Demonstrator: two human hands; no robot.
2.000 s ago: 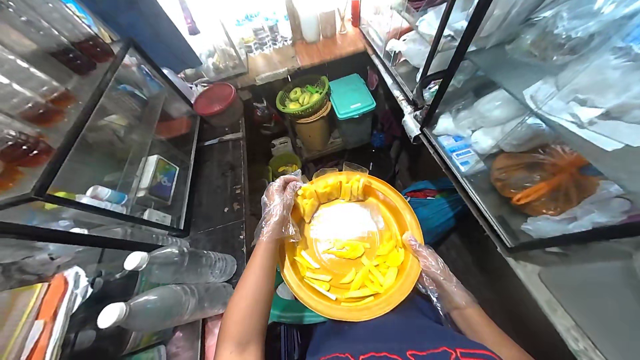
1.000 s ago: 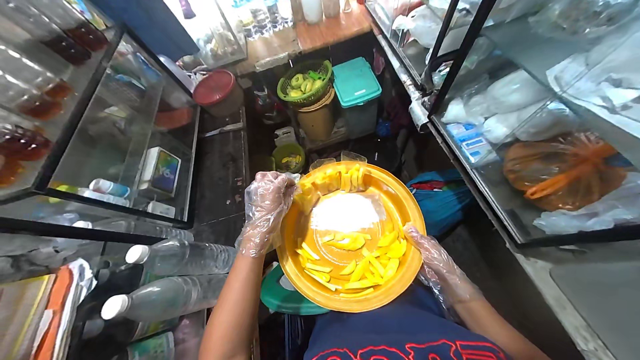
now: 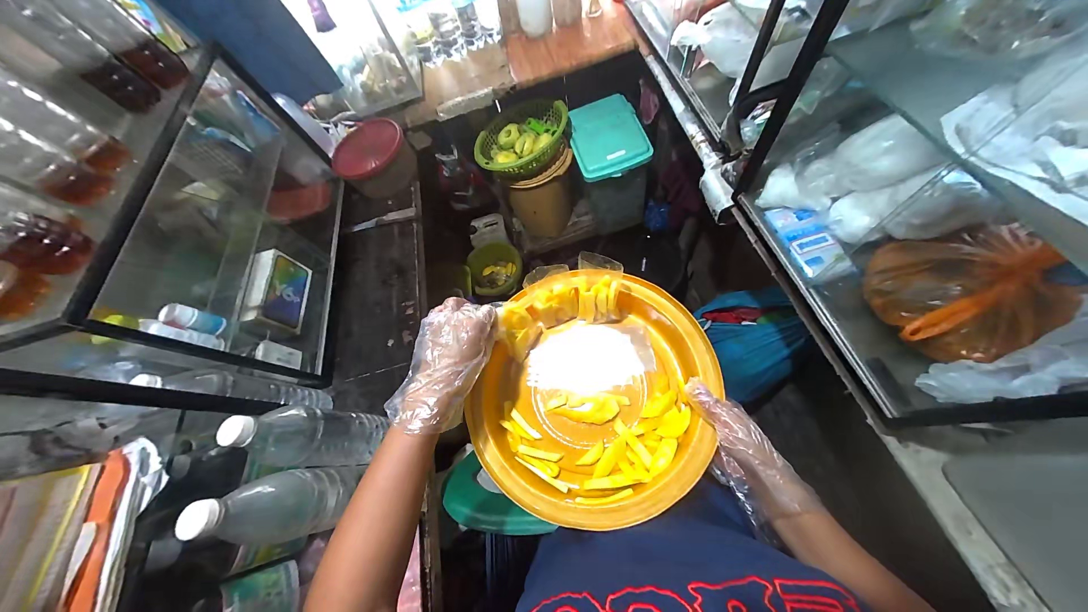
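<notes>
A round orange-yellow plastic tray (image 3: 497, 459) is held in front of my body. Loose yellow fruit strips (image 3: 629, 455) lie on its near and right parts. Along the far edge stand several clear plastic bags or cups packed with yellow pieces (image 3: 595, 297). My left hand (image 3: 450, 357), in a clear plastic glove, is closed at the tray's left rim, against a packed portion; what its fingers grip is partly hidden. My right hand (image 3: 752, 446), also in a clear glove, holds the right rim, its thumb on top and the other fingers hidden underneath.
Glass display cases stand left (image 3: 212, 204) and right (image 3: 850, 255). Plastic bottles (image 3: 272, 506) lie at lower left. Ahead are a green basket of green fruit (image 3: 523, 140), a bin with a teal lid (image 3: 610, 136) and a red-lidded bucket (image 3: 367, 149). A blue bag (image 3: 756, 348) sits right of the tray.
My left hand has shifted from open fingers at the tray's left rim to a more closed pose there. My right hand stays on the right rim.
</notes>
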